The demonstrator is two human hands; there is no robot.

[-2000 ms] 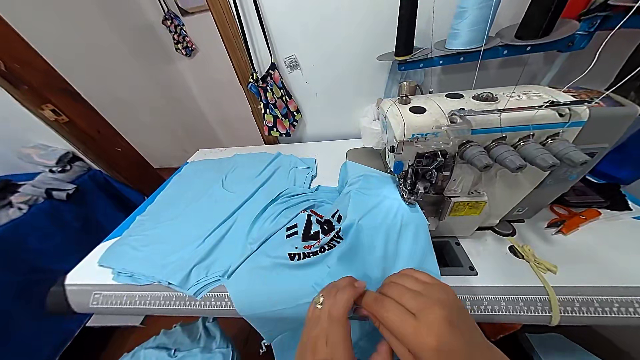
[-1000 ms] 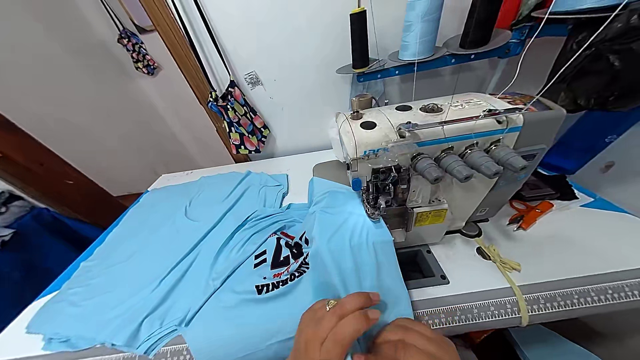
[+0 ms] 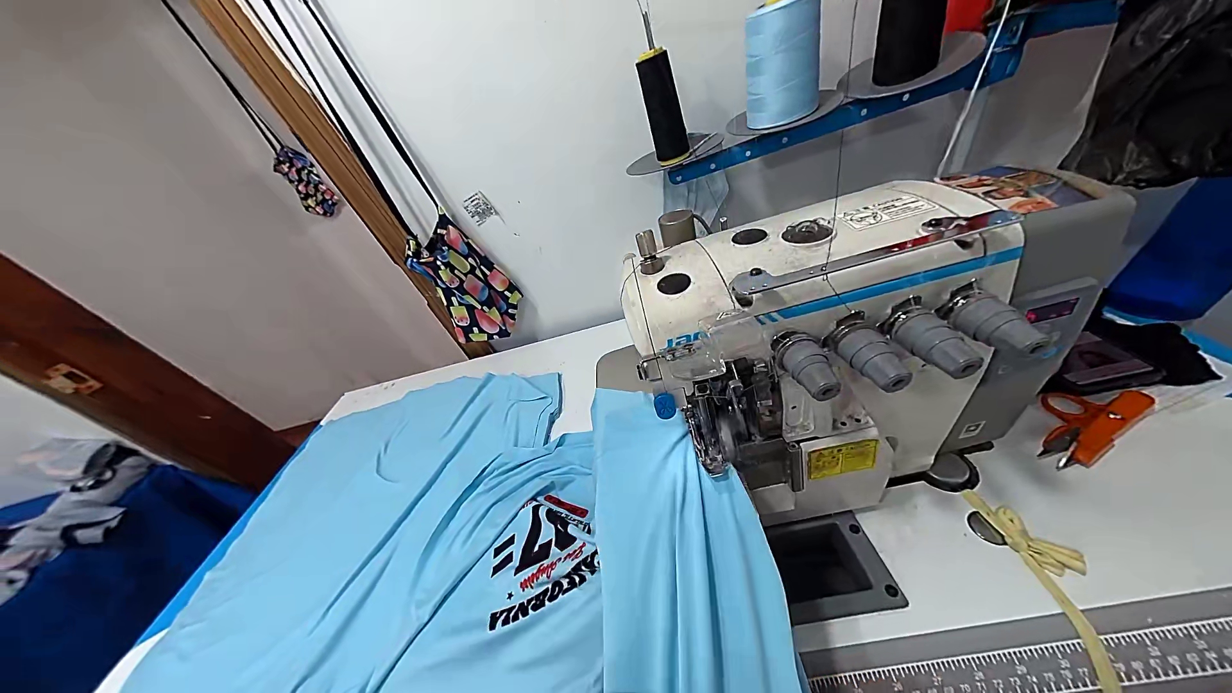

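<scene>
Neither my left hand nor my right hand shows in the current head view. A light blue knit shirt with a black and red print lies over the table, and its right part runs up to the presser foot area of a white Jack overlock sewing machine. More light blue fabric spreads flat to the left, partly under or beside the printed piece. The shirt's lower part leaves the bottom of the view, so whatever touches it there is hidden.
Orange-handled snips and a knotted yellow strip lie right of the machine. A measuring tape runs along the table's front edge. Thread cones, one of them light blue, stand on a blue rack behind. A patterned cloth pouch hangs at the wall.
Both hands, seen on the lower part of the shirt in the earlier frames, are out of view now. The view has shifted, with the machine appearing closer. The fabric still reaches the presser foot area.
</scene>
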